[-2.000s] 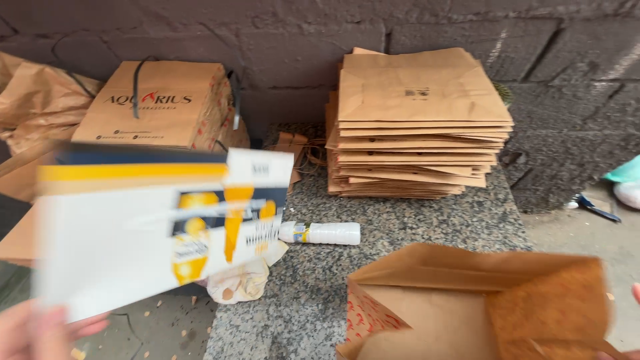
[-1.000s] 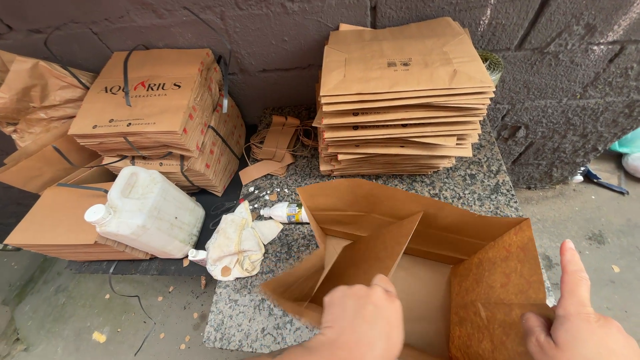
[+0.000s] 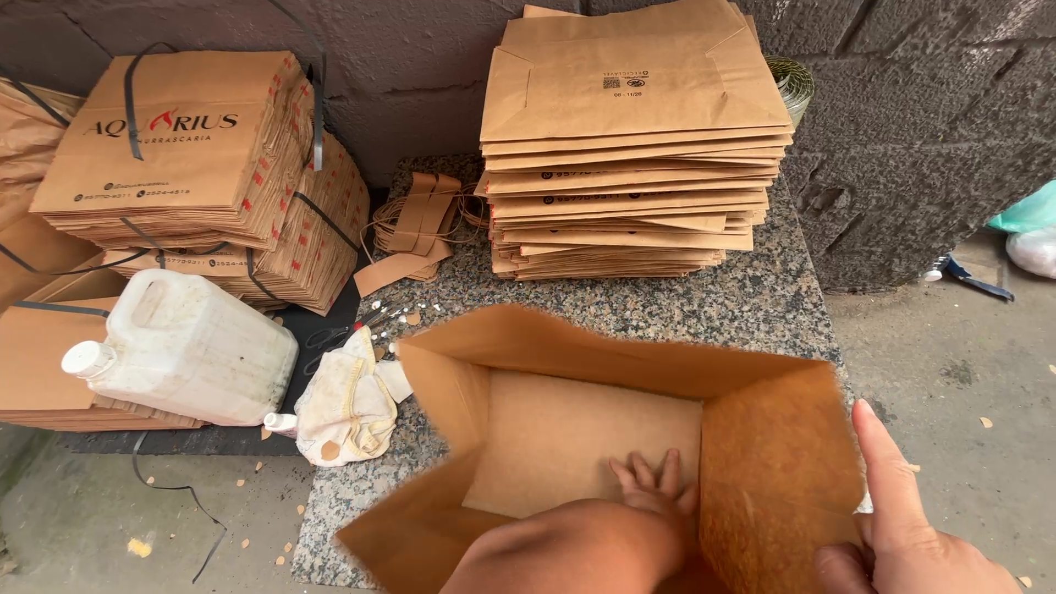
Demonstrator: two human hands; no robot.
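Note:
An open brown kraft paper bag [image 3: 775, 412] stands mouth up at the near side of a speckled granite slab. My left hand [image 3: 656, 491] reaches down inside it, fingers spread against the bag's bottom panel [image 3: 577, 437]. At the bag's right edge, my right hand [image 3: 899, 520] has its index finger extended along the outside and its thumb by the rim; the rest of that hand's contact is partly cut off by the frame. Behind the bag lies a tall stack of flattened paper bags [image 3: 627, 91].
Strapped bundles of printed paper bags [image 3: 165, 140] lie at left, near a white plastic jug [image 3: 198, 346], a stained cloth [image 3: 351, 404], black-handled scissors [image 3: 326, 337] and cardboard strips with cord [image 3: 425, 219]. A dark block wall [image 3: 891, 148] stands behind the slab.
The white printed card held at left two seconds ago is out of view. My left hand has gone from a brown panel at the bag's mouth down to its bottom. My right hand remains at the right edge.

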